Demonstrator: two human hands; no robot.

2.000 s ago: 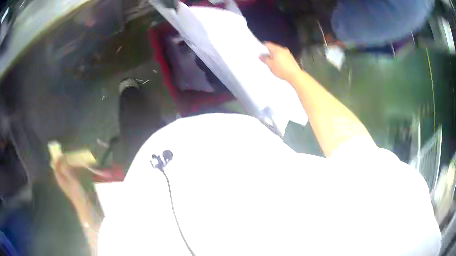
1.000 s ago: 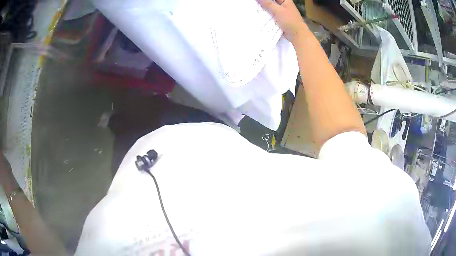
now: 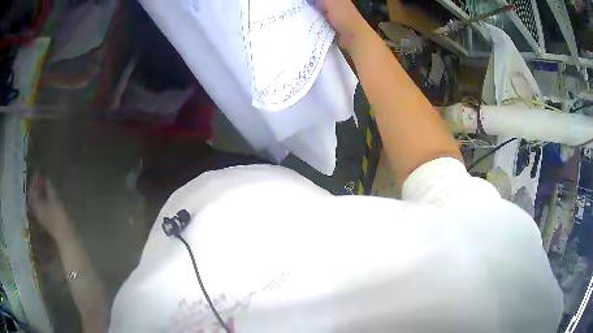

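A loose bundle of pale bluish-white cut pieces (image 3: 214, 71) hangs across the top middle, cut off by the top edge. A white paper pattern sheet (image 3: 279, 65) with black dashed lines and characters lies on it. My right hand (image 3: 335, 19) grips the bundle and sheet at their upper right edge; its fingers are partly hidden at the top edge. My left hand (image 3: 44, 198) is low at the far left, small and blurred, away from the bundle; I cannot make out its fingers or anything in it.
A dark red bin (image 3: 188, 123) with pale pieces stands at the upper left. A pale table or rail edge (image 3: 29, 149) runs down the left. Yellow-black floor tape (image 3: 368, 149) lies beyond the bundle. A white padded arm (image 3: 540, 123) and wire-mesh racks stand at the right.
The bundle has moved from over the red bin to beside the taped aisle, and the printed sheet now shows. The yellowish thing earlier at my left hand is no longer seen.
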